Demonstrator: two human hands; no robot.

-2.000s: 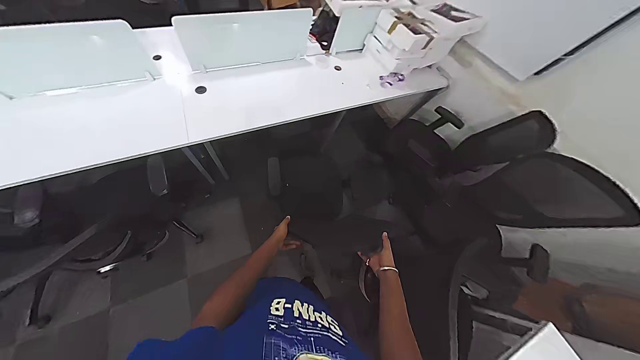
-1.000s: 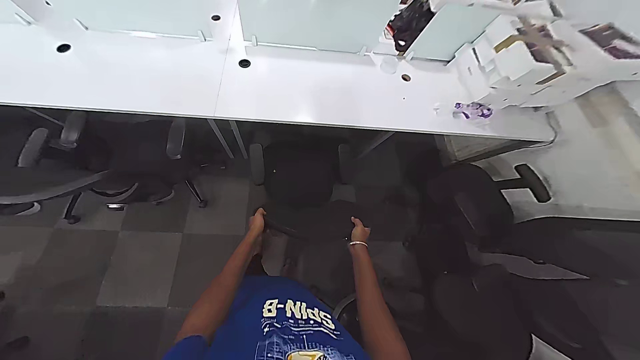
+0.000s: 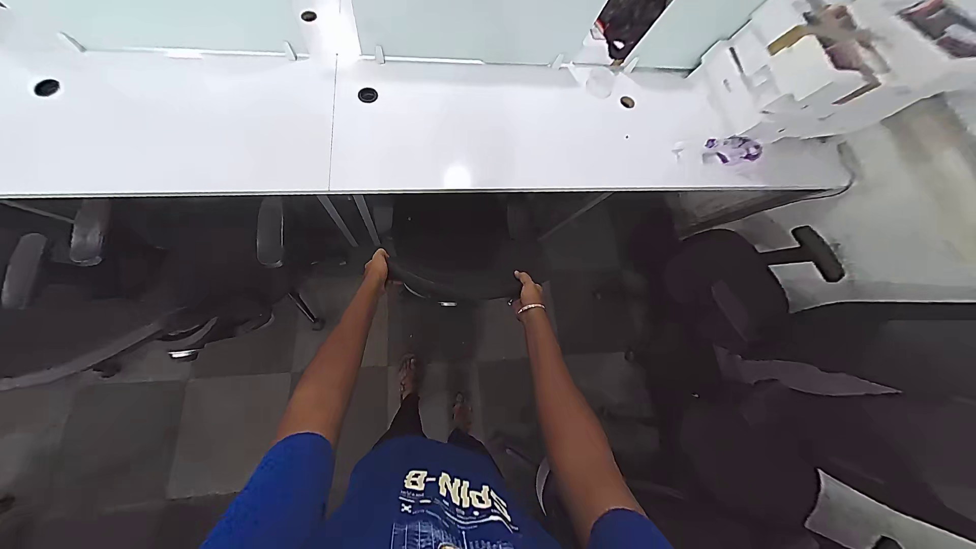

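Note:
Both my hands grip the curved top of a black office chair's backrest [image 3: 457,287], one at each side. At its left end is my left hand [image 3: 377,268], and at its right end my right hand [image 3: 528,291], with a bracelet on the wrist. The chair's seat lies in shadow, partly beneath the front edge of a long white desk [image 3: 488,145]. Its armrests show only dimly at both sides of the seat.
More office chairs stand at the left [image 3: 84,335] and right [image 3: 724,282]. White boxes [image 3: 816,69] and a purple-marked plastic item [image 3: 733,149] lie on the desk's right part. Frosted panels [image 3: 457,30] line its back. My feet are on the checkered carpet [image 3: 229,427].
The chair has moved forward, further in under the desk, with both my hands still on its backrest. My arms now reach further out. The view has shifted.

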